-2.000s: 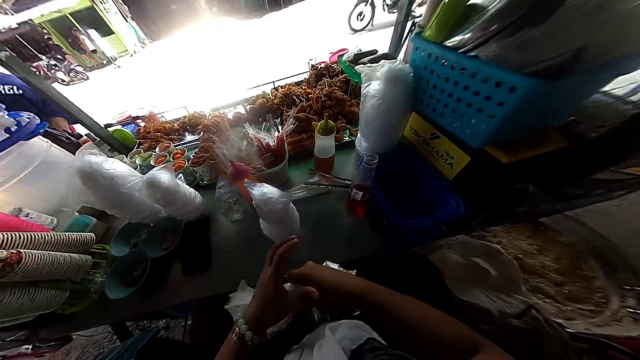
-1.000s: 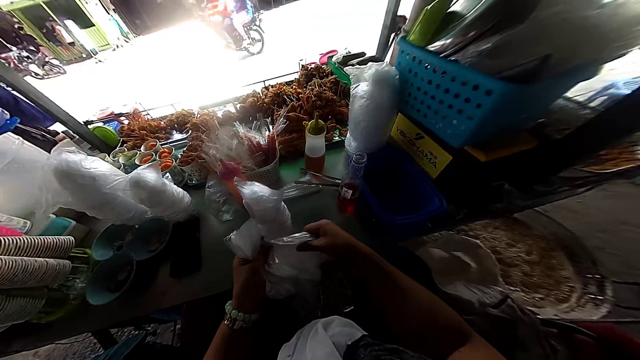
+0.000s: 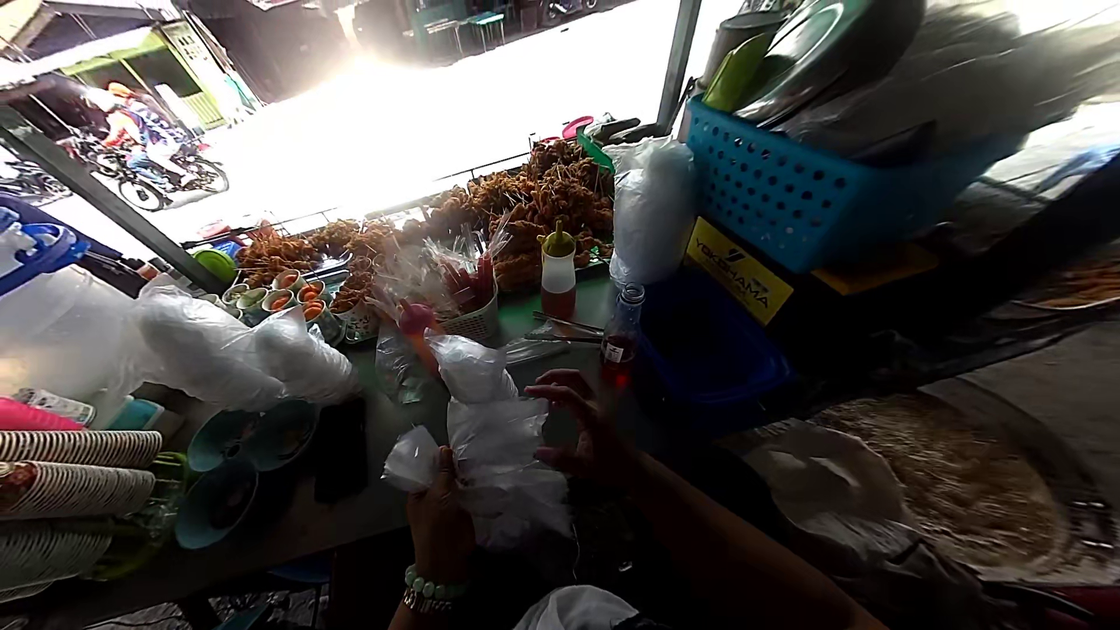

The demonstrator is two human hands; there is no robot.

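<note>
My left hand (image 3: 442, 516), with a beaded bracelet at its wrist, grips a gathered clear plastic bag (image 3: 411, 459) at the table's near edge. Just right of it a bundle of clear plastic bags (image 3: 507, 437) hangs over the edge. My right hand (image 3: 582, 429) is beside that bundle, fingers apart and curved, holding nothing that I can see. Beyond the hands stand a squeeze bottle (image 3: 558, 280) with a yellowish top and a glass bottle of red liquid (image 3: 619, 337), with metal tongs (image 3: 564, 328) lying between them.
Fried skewered food (image 3: 542, 201) is heaped at the back. Cups with orange pieces (image 3: 280, 300), blue-green bowls (image 3: 216, 503) and stacked paper cups (image 3: 79, 490) are at left. A blue basin (image 3: 709, 350) and a perforated basket (image 3: 770, 184) are at right, near a large pan (image 3: 962, 481).
My right hand has come off the plastic bags and its fingers have spread. The left hand holds a gathered bag, where two seconds ago the hands were together. A motorcycle has moved left along the street.
</note>
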